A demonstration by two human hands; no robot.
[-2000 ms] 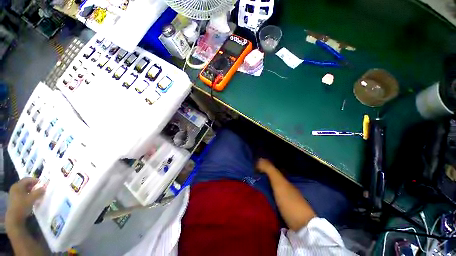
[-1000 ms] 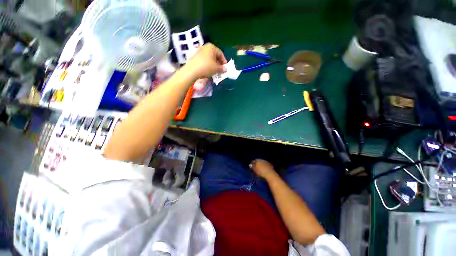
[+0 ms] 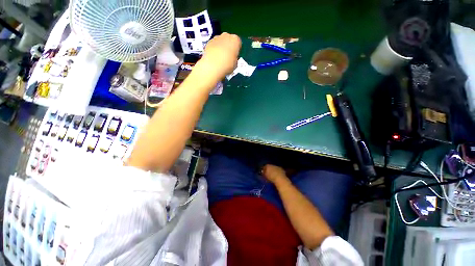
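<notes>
My left hand (image 3: pixel 223 52) is stretched over the green mat, beside the white cut-out sheet (image 3: pixel 194 33). Its fingers are curled and turned away, so what they hold is hidden. A crumpled white label sheet (image 3: pixel 241 69) lies just right of the hand, at its lower edge. My left forearm hides most of the orange multimeter. My right hand (image 3: pixel 272 174) rests low on my lap in shadow, and its fingertips are unclear.
The fan (image 3: pixel 130 31) stands back left, above foam trays (image 3: pixel 78 166) of watches. Blue-handled pliers (image 3: pixel 273 62), a small pink piece (image 3: pixel 283 75), a brownish dish (image 3: pixel 328 66), a yellow-handled tool (image 3: pixel 312 120) and the black electric screwdriver (image 3: pixel 355 137) lie on the mat. A white cup (image 3: pixel 388 56) is right.
My left hand moved from the tray to the label sheet at the mat, and is now slightly beyond the sheet. The view has turned right. My right hand stays on my lap.
</notes>
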